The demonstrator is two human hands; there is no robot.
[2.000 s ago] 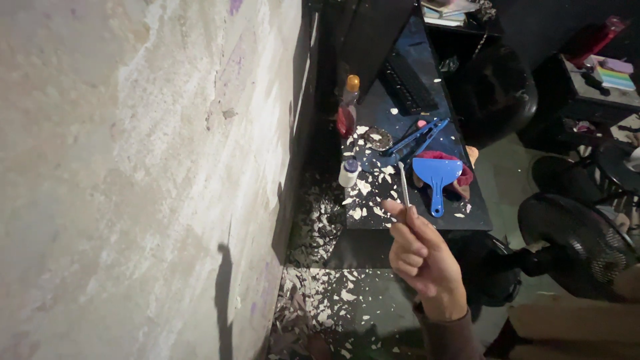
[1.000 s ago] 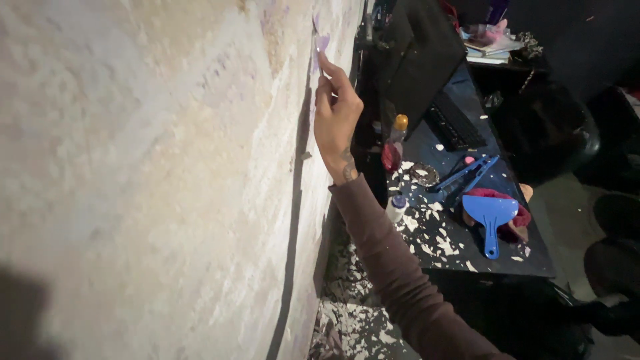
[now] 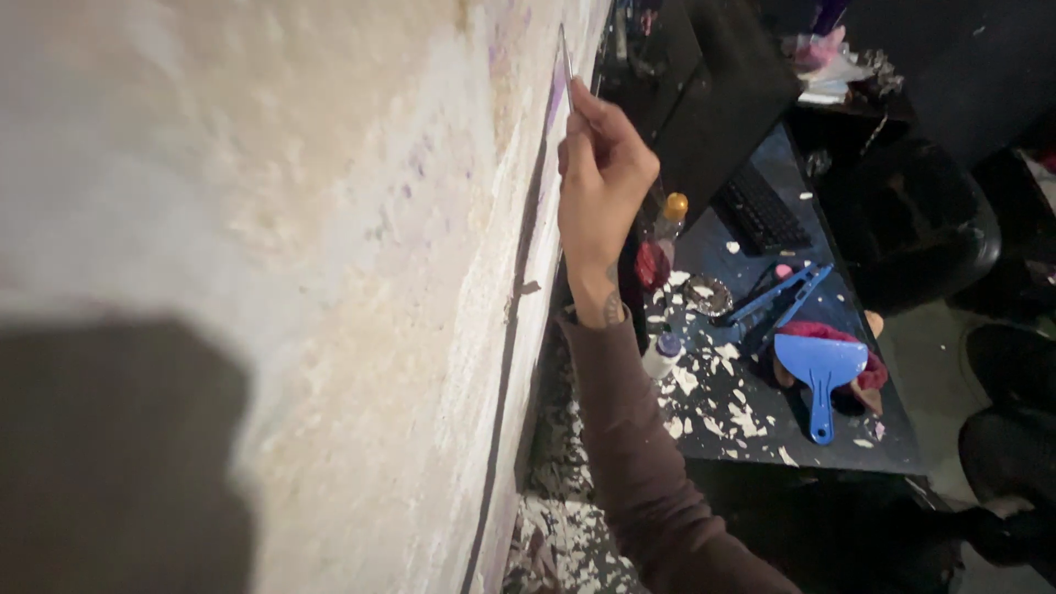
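My right hand (image 3: 602, 177), in a brown sleeve, grips a thin metal tool (image 3: 566, 62) whose tip points up at the wall. The pale, patchy wall (image 3: 371, 330) fills the left side and has scraps of purple paint near the tool. Whether the tip touches the wall I cannot tell. The arm's shadow falls as a dark band down the wall. My left hand is not in view. Right of the forearm, a blue plastic scraper (image 3: 821, 371) lies on a dark red cloth (image 3: 870, 367) on the desk.
On the dark desk (image 3: 874, 445) are paint flakes (image 3: 742, 421), a keyboard (image 3: 763, 210), a blue tong-like tool (image 3: 784, 297), a white bottle (image 3: 662, 356), an orange-capped bottle (image 3: 674, 216) and a round dish (image 3: 708, 294). A monitor (image 3: 734, 91) stands close beside the hand. More flakes cover the floor below.
My right hand has gone from over the desk's near edge, two seconds ago, up to the wall. Since one second ago it stays at the wall with the tool. The view has shifted toward the wall.
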